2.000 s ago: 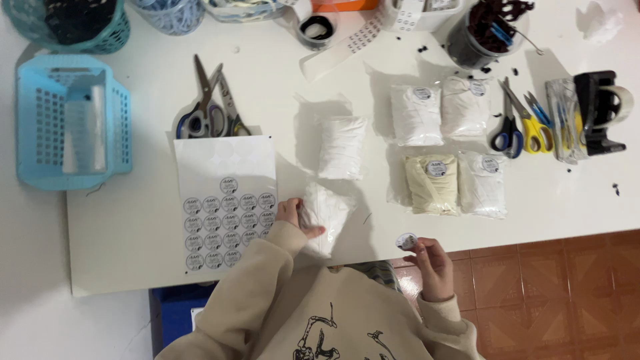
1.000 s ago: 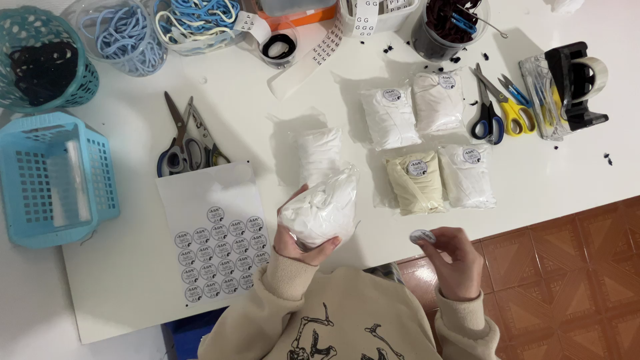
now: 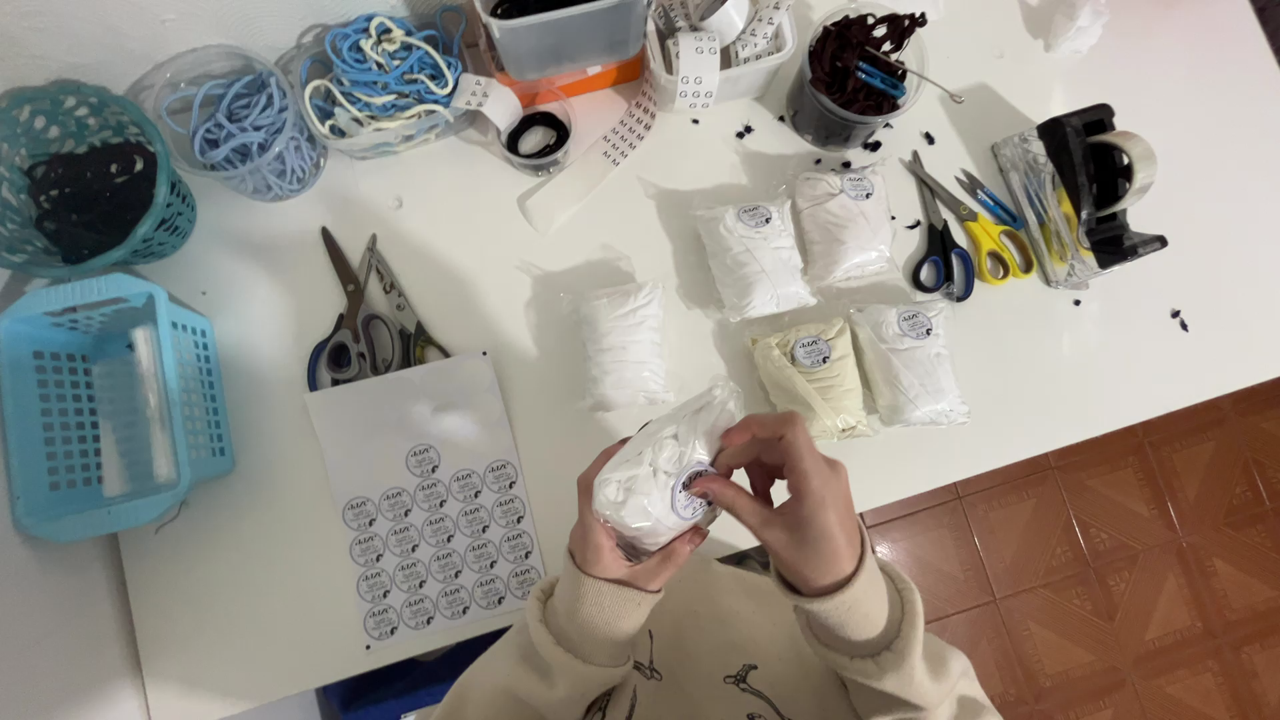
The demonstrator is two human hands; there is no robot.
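My left hand point(image 3: 625, 535) holds a clear plastic bag of white cloth point(image 3: 650, 465) above the table's front edge. The thumb and fingers of my right hand point(image 3: 785, 490) are at a round printed sticker point(image 3: 692, 488), which lies against the bag's right side. Behind my left hand an unlabelled bag of white material point(image 3: 625, 345) lies on the table. To the right lie several bags with round stickers, among them a cream one point(image 3: 812, 375) and a white one point(image 3: 910, 360). A sheet of round stickers point(image 3: 435, 540) lies to the left of my hands.
Scissors point(image 3: 365, 335) lie at the sheet's top edge. A blue basket point(image 3: 205, 400) stands at the left; tubs of cords point(image 3: 245, 135) line the back. At the right are black-handled scissors point(image 3: 940, 255), yellow-handled scissors point(image 3: 995, 250) and a tape dispenser point(image 3: 1100, 220). The white table point(image 3: 1080, 390) ends above floor tiles.
The sticker in my right hand was apart from the bag and is now against it. My left hand has lifted the bag off the table.
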